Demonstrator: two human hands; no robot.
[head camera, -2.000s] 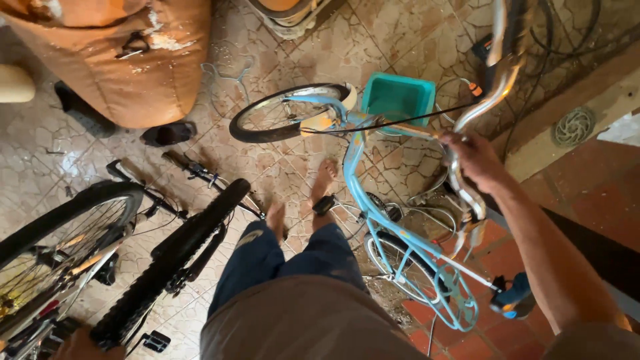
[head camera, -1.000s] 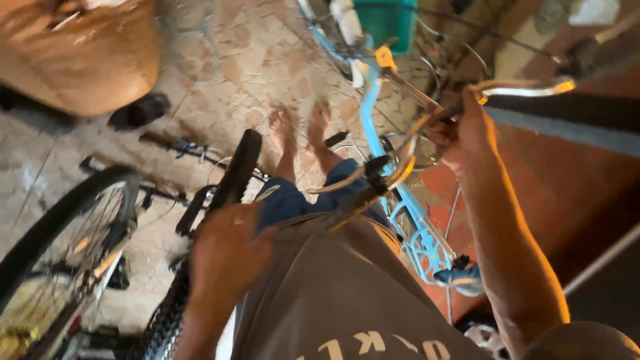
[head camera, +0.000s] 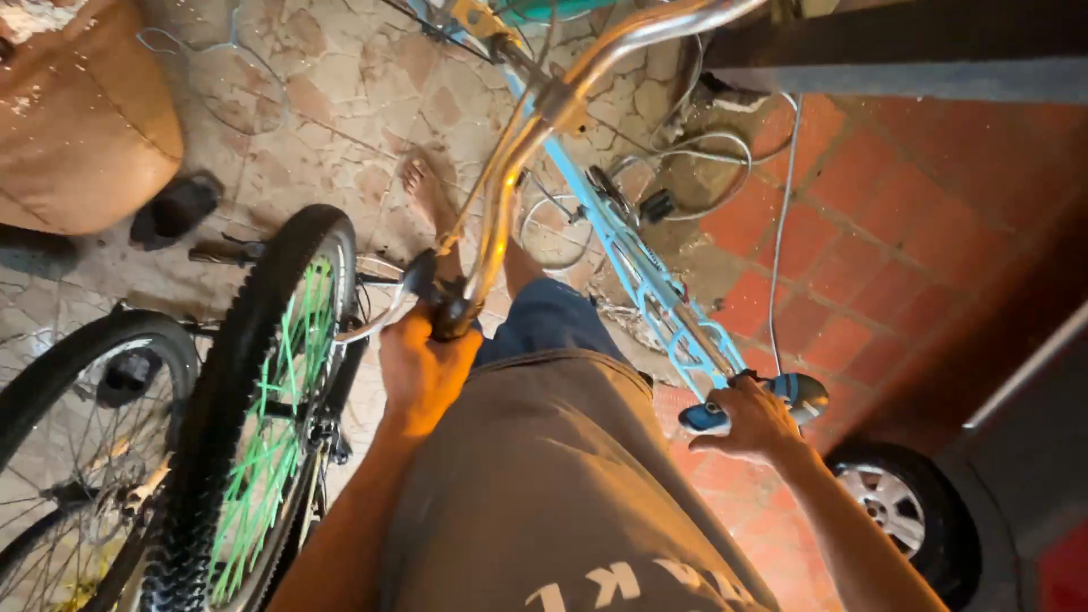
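Note:
My left hand is closed around the dark grip at one end of a worn metal handlebar, beside its brake lever. The handlebar belongs to a light blue bicycle, whose frame slants down to the right. At its rear, my right hand rests on the blue and black saddle, its thumb apart and its fingertips over the saddle's middle. How firmly the right fingers hold the saddle is hard to see. The front wheel is outside the view.
A knobby bicycle tire with green spokes stands at the left, close to my left arm. Another bicycle wheel is beyond it. Loose cable lies past the blue frame. A car wheel is at lower right, a brown cushion-like seat at upper left.
My left hand has come onto the handlebar grip. My right hand has left the handlebar and moved down to the saddle. The handlebar and blue bicycle have shifted closer to my body.

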